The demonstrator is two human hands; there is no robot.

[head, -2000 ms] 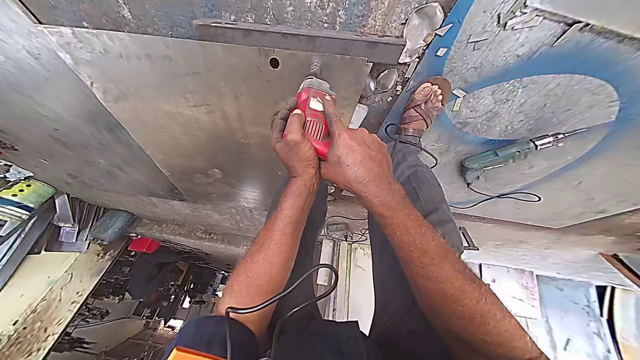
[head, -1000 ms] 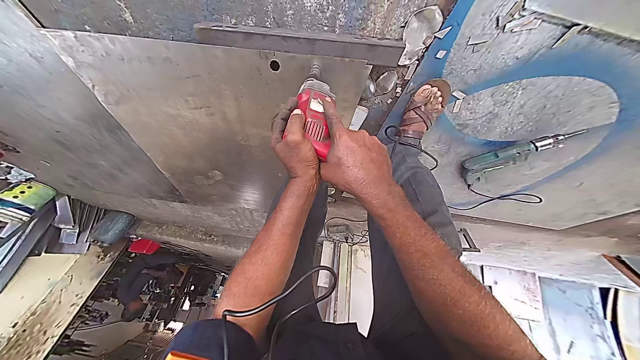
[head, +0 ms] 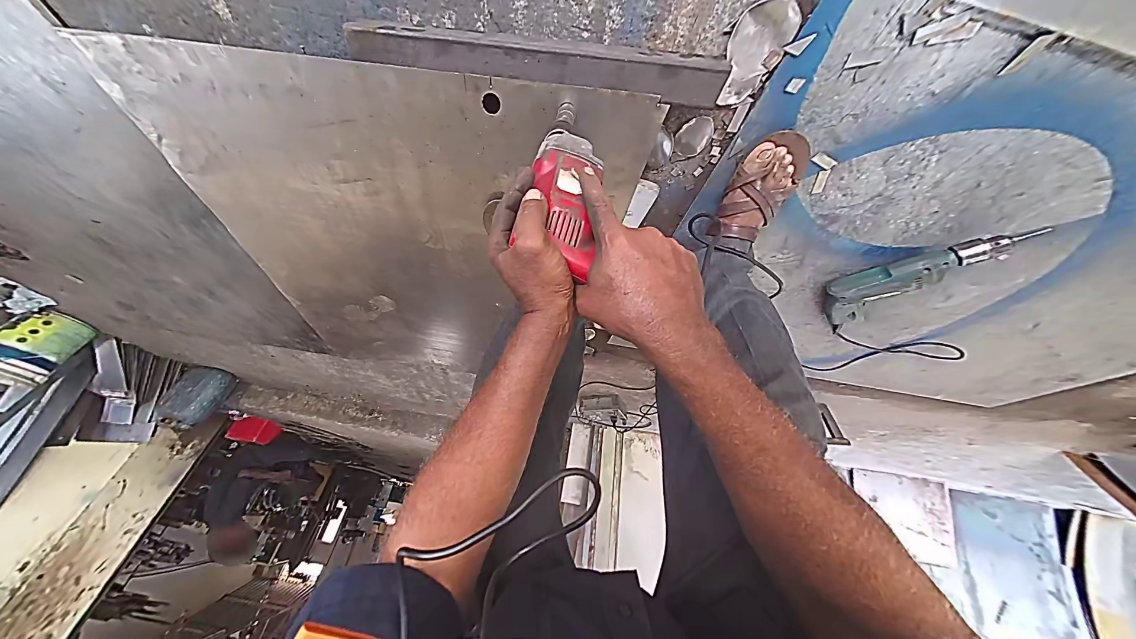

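Both my hands grip a red corded power tool, its grey head pointing away from me. My left hand wraps its left side, and my right hand holds the right side with a finger laid along the body. The tool's metal tip meets a bare metal sheet near its far edge; the exact contact point is too small to tell. Left of the tip is a round dark hole in the sheet. A dark metal bar lies across the sheet's far edge.
A green corded drill lies at right on a blue-painted metal surface, near my sandalled foot. Scrap pieces lie at the upper right. A black cable loops over my left forearm. At lower left, another person is below, beside stacked metal strips.
My hands and the red tool have stayed in nearly the same place. The person at lower left has come into plainer view.
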